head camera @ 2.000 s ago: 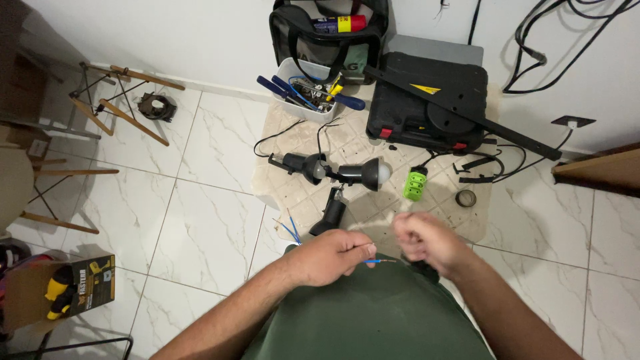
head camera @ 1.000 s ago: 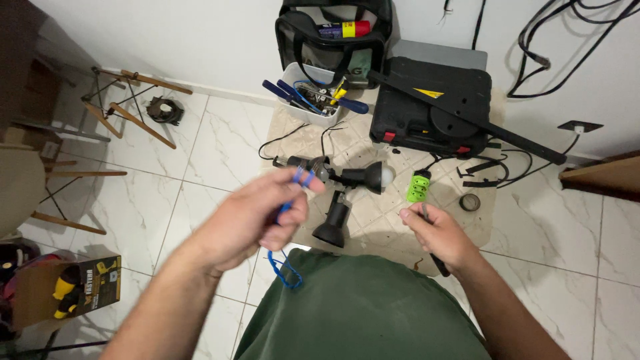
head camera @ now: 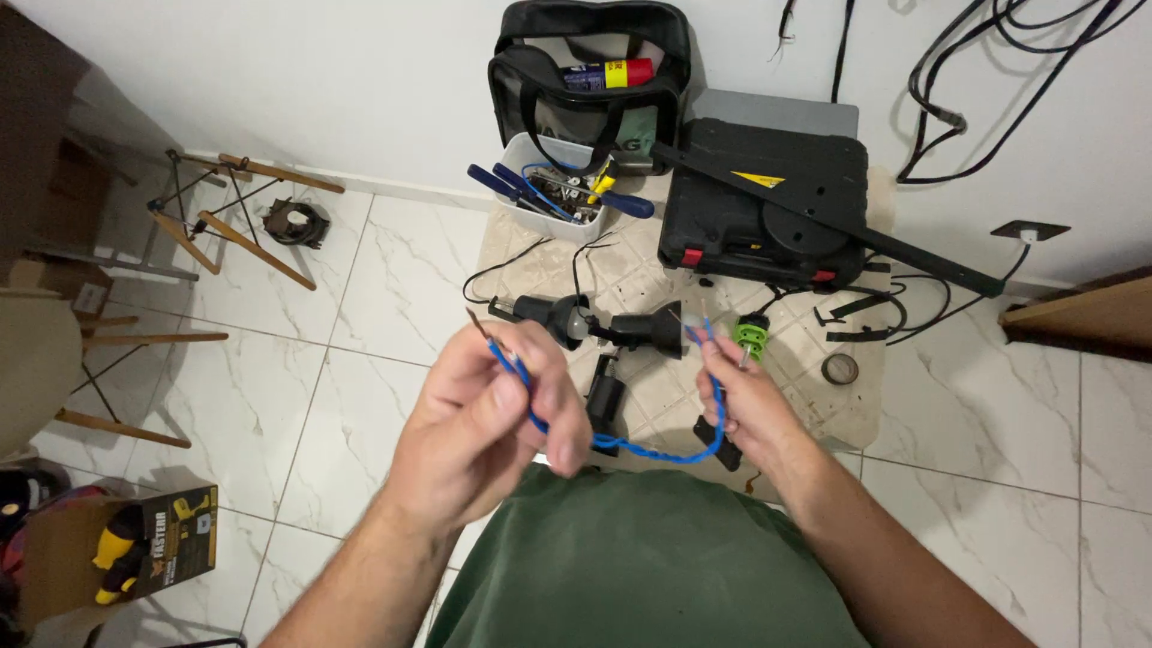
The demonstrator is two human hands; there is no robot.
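Note:
My left hand [head camera: 490, 414] pinches one end of a twisted blue electrical wire [head camera: 661, 453], its bare copper tip pointing up. The wire sags in a loop to my right hand [head camera: 742, 387], which grips the other end, where two stripped tips stand apart. Beyond the hands, a black spotlight fixture with several lamp heads [head camera: 648, 329] lies on the quilted, light-coloured surface, one bulb partly in view. A green tool with a metal shaft [head camera: 751, 337] lies just past my right hand. Below that hand is a dark flat object [head camera: 717, 443], partly hidden.
A plastic tub of screwdrivers and small parts [head camera: 549, 229] stands before a black bag [head camera: 589, 27]. Right of them is a black tool case [head camera: 765, 193] with a long black bar across it. A tape roll [head camera: 839, 368] and cables lie at right; an open cardboard box [head camera: 171, 549] is at lower left.
The blue wire, bunched in my left hand a second ago, now stretches between both hands. My right hand, which held a dark tool then, has closed on the wire's other end.

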